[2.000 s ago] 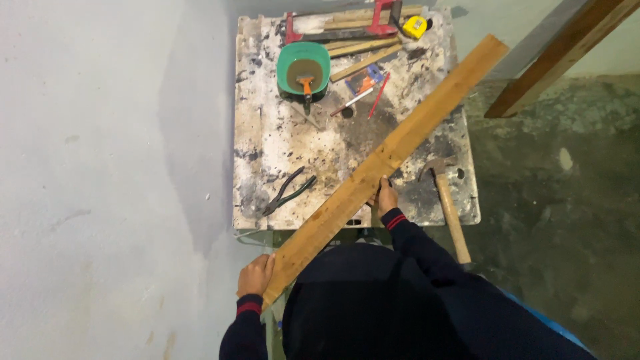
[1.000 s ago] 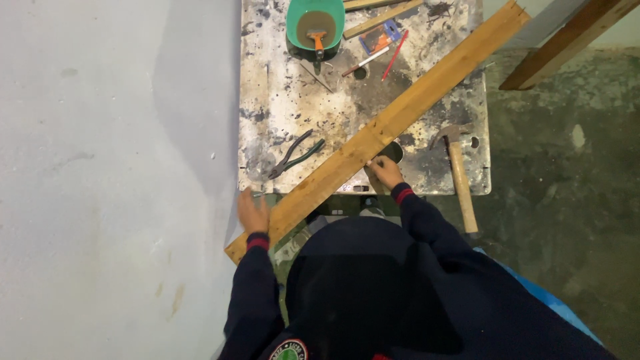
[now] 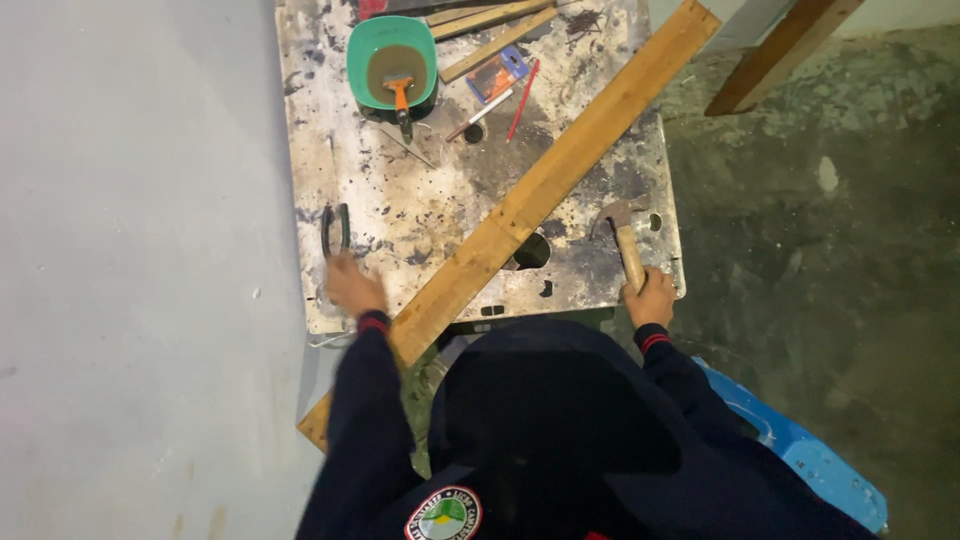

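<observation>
A long wooden board point(image 3: 517, 206) lies diagonally across the stained worktable point(image 3: 397, 225), its lower end reaching past the near edge beneath my left sleeve. My right hand point(image 3: 650, 298) is closed around the wooden handle of a claw hammer point(image 3: 621, 217), whose head rests near the table's right side. My left hand point(image 3: 354, 286), blurred, is over the near-left part of the table at the dark-handled pliers point(image 3: 335, 229); the pliers' jaws are hidden, and whether the hand grips them is unclear.
A green container point(image 3: 357, 64) holds murky liquid and an orange-handled brush point(image 3: 400, 97). Behind are wood strips point(image 3: 499, 45), a blue packet point(image 3: 497, 73), a white marker point(image 3: 480, 115), a red pencil point(image 3: 523, 101) and nails point(image 3: 583, 25). A wooden post point(image 3: 780, 56) stands right; a blue plastic object point(image 3: 810, 457) sits lower right.
Both hands have left the board. My right hand has moved right and taken hold of the hammer handle. My left hand has moved onto the pliers, which now point differently.
</observation>
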